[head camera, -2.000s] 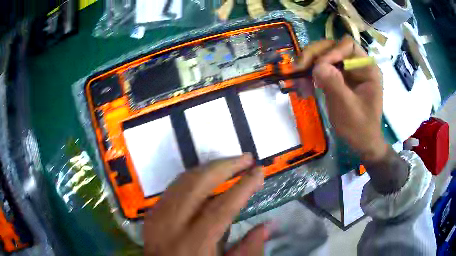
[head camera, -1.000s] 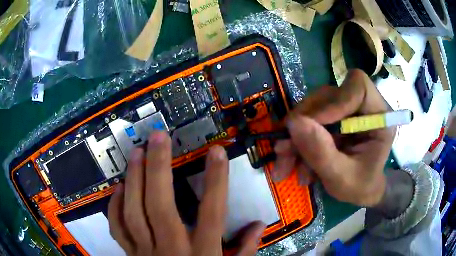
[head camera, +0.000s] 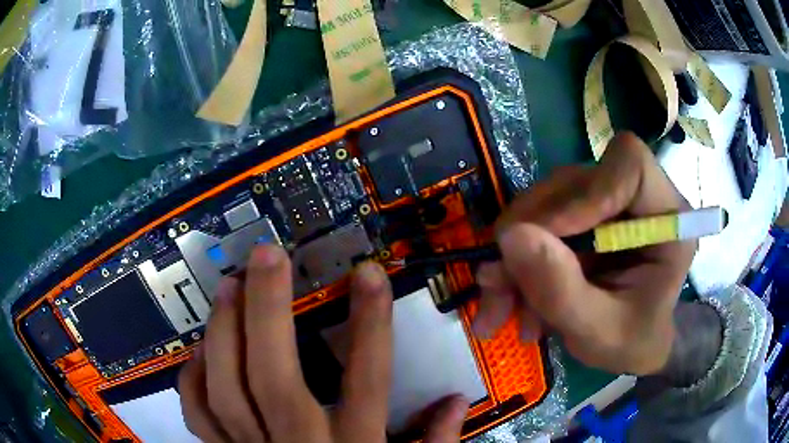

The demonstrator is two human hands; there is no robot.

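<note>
The orange tablet housing (head camera: 510, 346) with its black rim lies tilted on bubble wrap. The main board (head camera: 229, 247), with silver shields and blue spots, fills its upper part. The battery pack's white panels (head camera: 432, 346) show below. My left hand (head camera: 294, 355) lies over the board and battery with fingers spread, the fingertips on the shields and the board's lower edge. My right hand (head camera: 588, 260) holds a slim dark pick (head camera: 640, 234) with a yellow band and pale end like a pen. Its tip is at the board's lower right edge, above a small connector (head camera: 443, 292).
Tan liner strips (head camera: 356, 60) lie behind the housing, one touching its rim, and a looped one (head camera: 597, 95) lies at the right. A clear plastic bag (head camera: 173, 78) is at the back left. White sheets (head camera: 705, 182) and blue things (head camera: 606, 424) are at the right.
The view has come closer to the housing since the earliest frame. My left hand has moved up onto the board. Over the last second both hands have stayed nearly in place.
</note>
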